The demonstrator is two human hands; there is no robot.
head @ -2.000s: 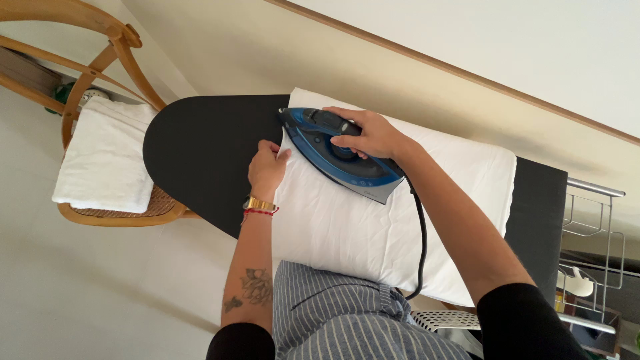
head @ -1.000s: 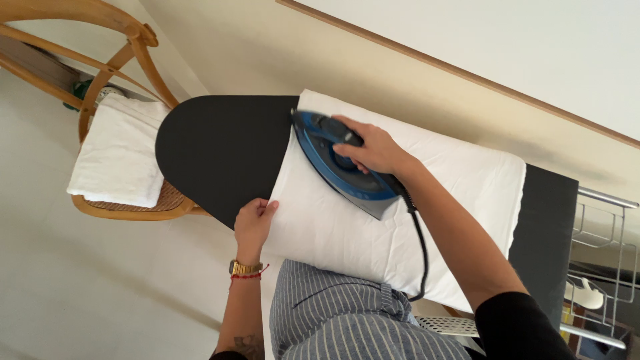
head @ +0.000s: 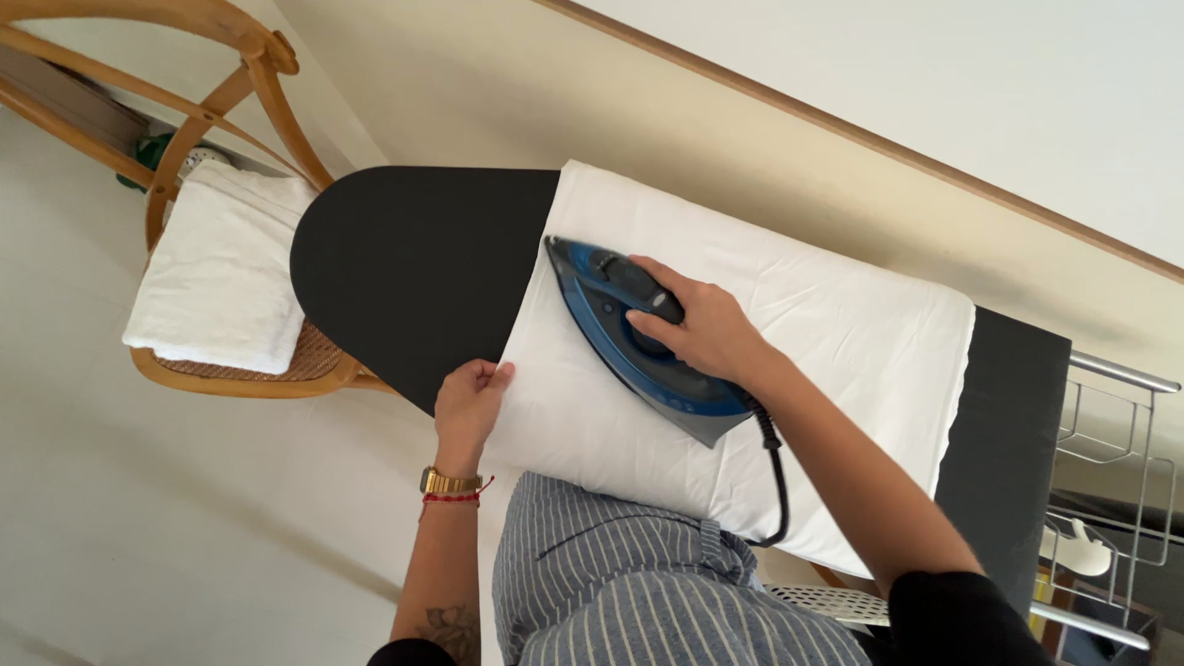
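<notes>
White fabric (head: pixel 832 370) lies across a black ironing board (head: pixel 416 268), whose rounded end is bare at the left. My right hand (head: pixel 708 328) is closed around the handle of a blue and black steam iron (head: pixel 610 324). The iron rests on the fabric, its tip near the fabric's left edge and its cord trailing from the heel toward my waist. My left hand (head: pixel 472 402) pinches that same left edge between thumb and fingers, lower down, close to the board's near side.
A wooden chair (head: pixel 153 370) with a woven seat stands at the left, a folded white towel (head: pixel 227 268) on it. The wall runs along the board's far side. A metal wire rack (head: pixel 1110 444) adjoins the right end. A white perforated basket (head: pixel 828 601) is partly visible below.
My left hand has moved down along the fabric's left edge, from beside the iron to near the board's near side. The iron has shifted slightly toward me since one second ago.
</notes>
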